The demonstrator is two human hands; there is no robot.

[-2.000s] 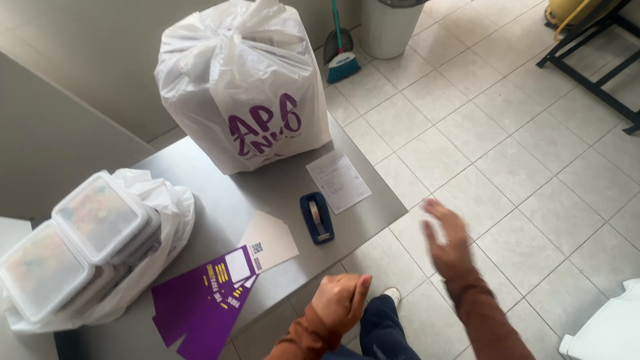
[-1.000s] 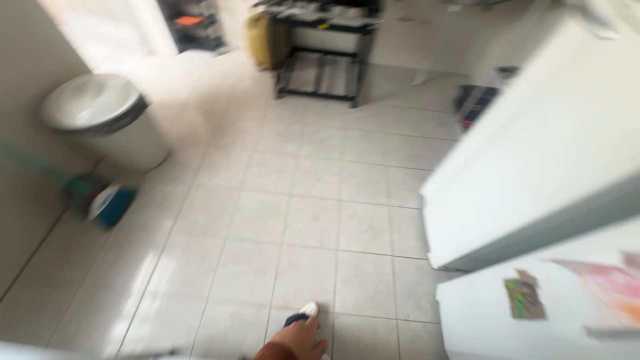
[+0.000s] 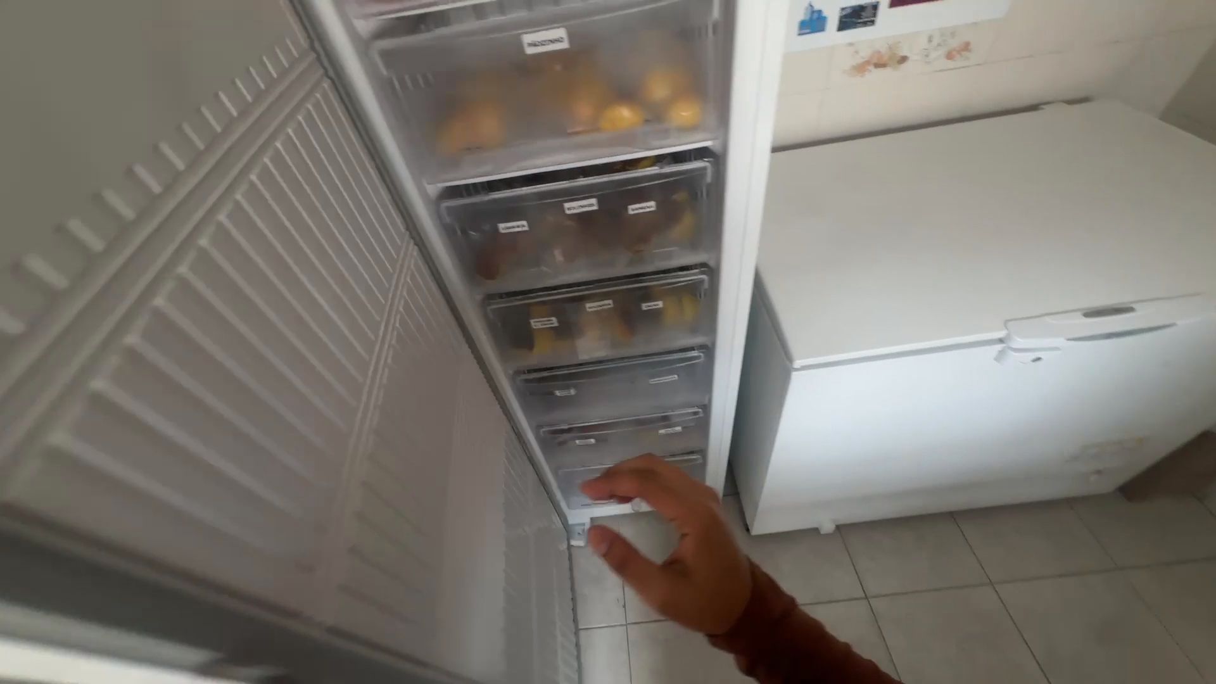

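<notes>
An upright freezer stands with its ribbed inner door (image 3: 275,285) swung wide on the left. Inside it is a column of clear plastic drawers. The top full drawer (image 3: 560,104) holds yellow-orange items behind frosted plastic; the drawers below, such as the second (image 3: 579,233) and third (image 3: 603,328), hold packed food and bear small labels. My right hand (image 3: 674,541) is in front of the lowest drawer, thumb and fingers apart, holding nothing; whether it touches anything is not clear. My left hand is out of view.
A white chest freezer (image 3: 969,427) with a closed lid stands to the right. Its handle (image 3: 1107,318) juts from the front edge. Pale floor tiles (image 3: 912,608) run below. A poster (image 3: 893,19) hangs on the tiled wall. A brown object (image 3: 1173,470) rests at the far right.
The view has swung from the metal table with bags and food containers, across the floor, to the upright freezer. Its door now stands open.
</notes>
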